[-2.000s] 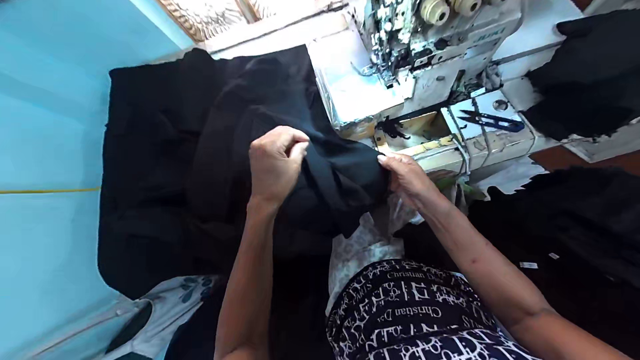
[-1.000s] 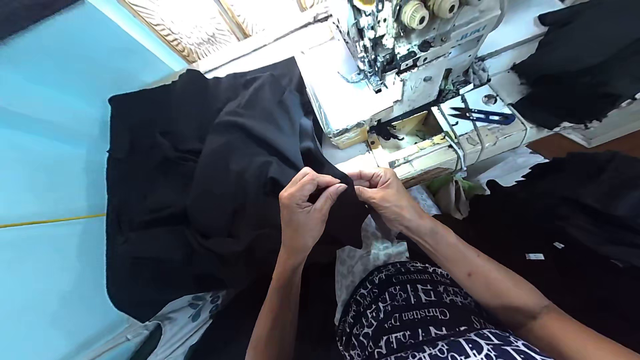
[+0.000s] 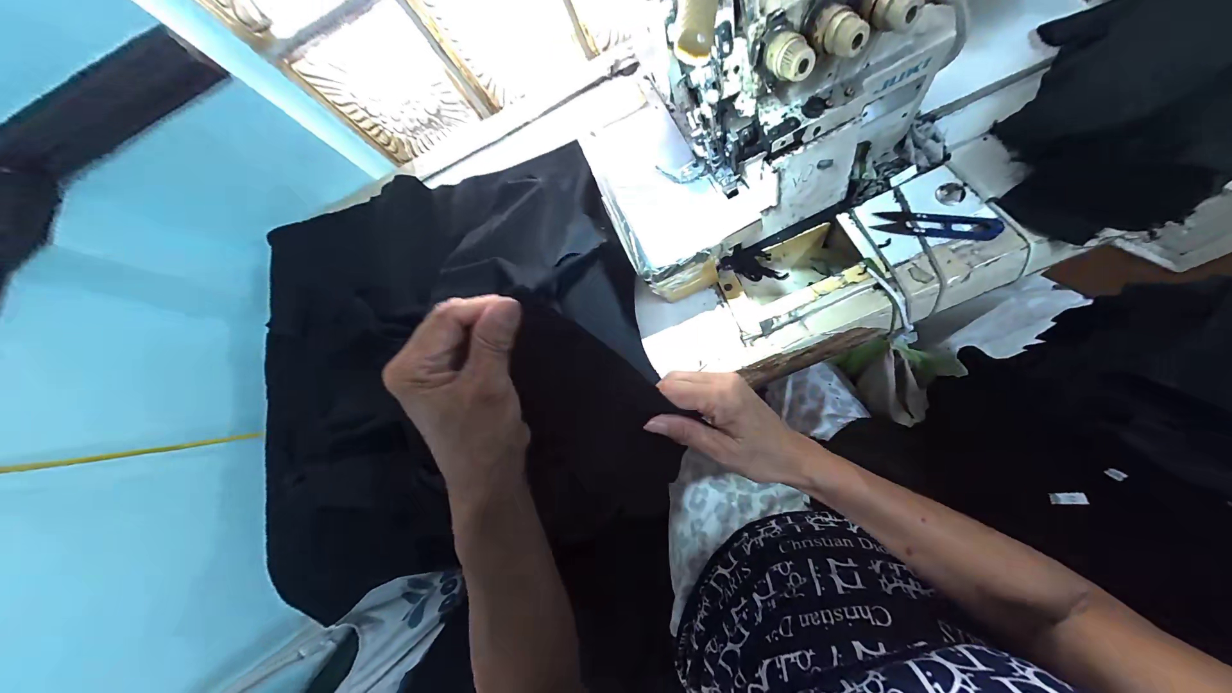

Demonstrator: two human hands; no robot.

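Black fabric (image 3: 356, 385) lies over the work surface and hangs down toward my lap. My left hand (image 3: 462, 356) pinches its upper edge between thumb and fingers, near the middle of the cloth. To the right, my right hand (image 3: 717, 419) grips the same fabric by its edge, thumb below and fingers above. The stretch between both hands is drawn fairly straight. Just beyond the cloth stands a Juki overlock sewing machine (image 3: 770, 106), with its pale work plate (image 3: 664, 202) beside the fabric's right edge.
Blue-handled thread snips (image 3: 938, 226) lie on the machine table, right of an open compartment (image 3: 818, 260) with dark thread scraps beside it. More black cloth is piled at the upper right (image 3: 1126, 106) and lower right (image 3: 1155, 385). A patterned window grille (image 3: 385, 77) is behind.
My hands were close together on the fabric edge one second ago; now they are spread apart, with the cloth stretched between them. The view has shifted somewhat.
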